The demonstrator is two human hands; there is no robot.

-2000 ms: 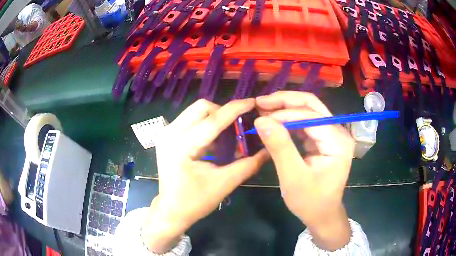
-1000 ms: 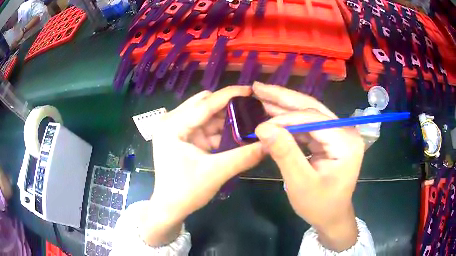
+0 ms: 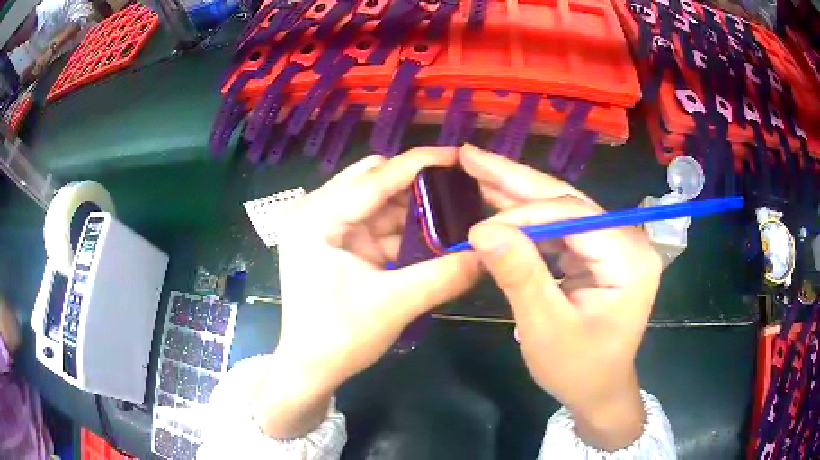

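Note:
My left hand (image 3: 346, 292) holds a smartwatch (image 3: 450, 208) upright, with its glossy black face turned to the right and a reddish rim on its left side. Part of its dark purple strap shows behind it, between my fingers. My right hand (image 3: 575, 287) holds a bright blue stick tool (image 3: 629, 216) like a pen. The stick's tip touches or nearly touches the bottom edge of the watch case. The fingertips of both hands meet at the top of the watch.
Red trays (image 3: 539, 54) with watches and purple straps lie ahead; more trays (image 3: 692, 135) stand right. Left are a tape dispenser (image 3: 117, 305), a sheet of dark squares (image 3: 193, 359) and a white card (image 3: 274, 214). Right are a clear bottle (image 3: 667, 229) and a round roll (image 3: 775, 247). A person (image 3: 58, 22) is far left.
Two seconds ago the watch was edge-on; its dark face now shows, turned to the right. The stick has moved slightly right. Since one second ago there is little change.

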